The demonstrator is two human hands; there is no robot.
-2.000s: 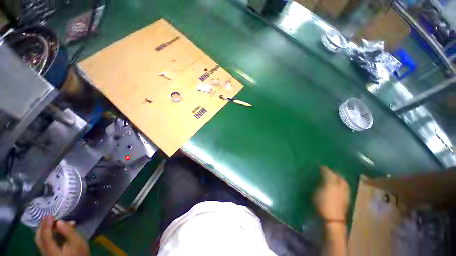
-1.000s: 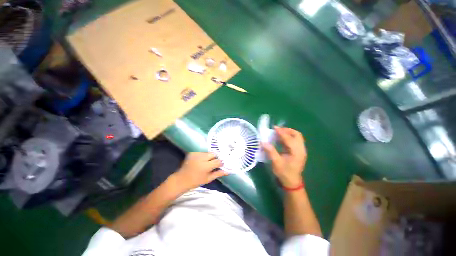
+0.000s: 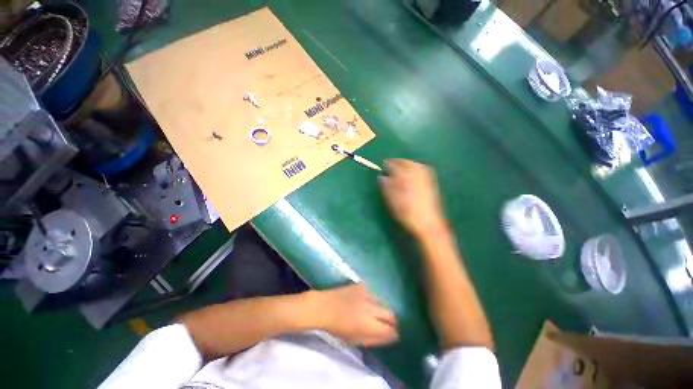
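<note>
A thin screwdriver-like tool with a yellowish handle point(image 3: 365, 162) lies across the cardboard's lower right edge. My right hand point(image 3: 408, 194) is at its handle end with fingers curled; whether they grip it cannot be told. My left hand point(image 3: 363, 315) is above the belt's near edge, fingers curled together, slightly blurred; nothing shows in it, but its palm side is hidden. A white slotted fan housing point(image 3: 533, 226) sits tilted on the green belt to the right, away from both hands. A second housing point(image 3: 602, 264) is just beyond it.
The cardboard sheet point(image 3: 197, 99) holds a ring point(image 3: 260, 135) and small scraps. A machine with a round fixture point(image 3: 59, 251) stands at left. An open carton point(image 3: 558, 357) is at lower right. A third housing point(image 3: 549, 80) and bagged parts point(image 3: 612, 125) are on the far side.
The housing that my left hand held has moved right onto the belt, released. My right hand has moved up and left to the tool; the clear piece no longer shows in it.
</note>
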